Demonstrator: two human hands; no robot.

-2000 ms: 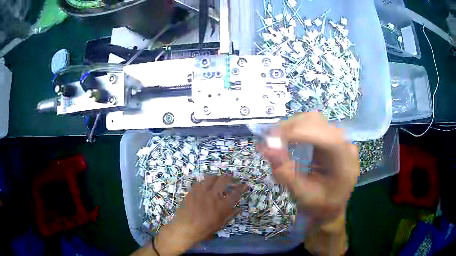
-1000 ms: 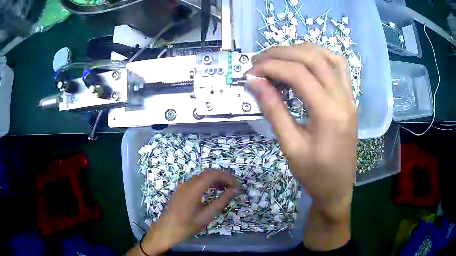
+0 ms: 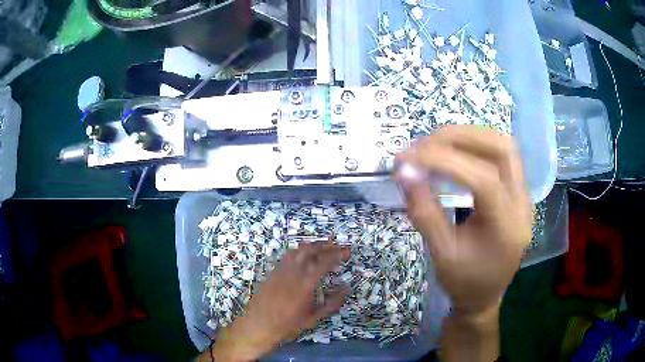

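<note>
The assembly fixture (image 3: 226,170), a long silver-white plate, lies across the bench, with a small green spot near its nest. My right hand (image 3: 474,205) is beside the fixture's lower right end. It is blurred, and its thumb and finger pinch what looks like a white-headed component (image 3: 409,172); its legs cannot be made out. My left hand (image 3: 290,297) rests in the lower tub (image 3: 185,269) on the pile of white-headed components with thin legs. Its thumb and fingers are apart, and nothing is clearly held.
The upper tub (image 3: 534,141) of similar components stands right of the fixture, partly behind my right hand. Clear boxes (image 3: 583,134) are at the far right. The dark feeder bowl (image 3: 170,25) and pale feed track (image 3: 324,42) are at the top. Red frames (image 3: 95,283) show below.
My right hand has moved from over the nest down and right, off the fixture. My left hand stays in the lower tub, its fingers shifted on the pile. The whole view has moved slightly.
</note>
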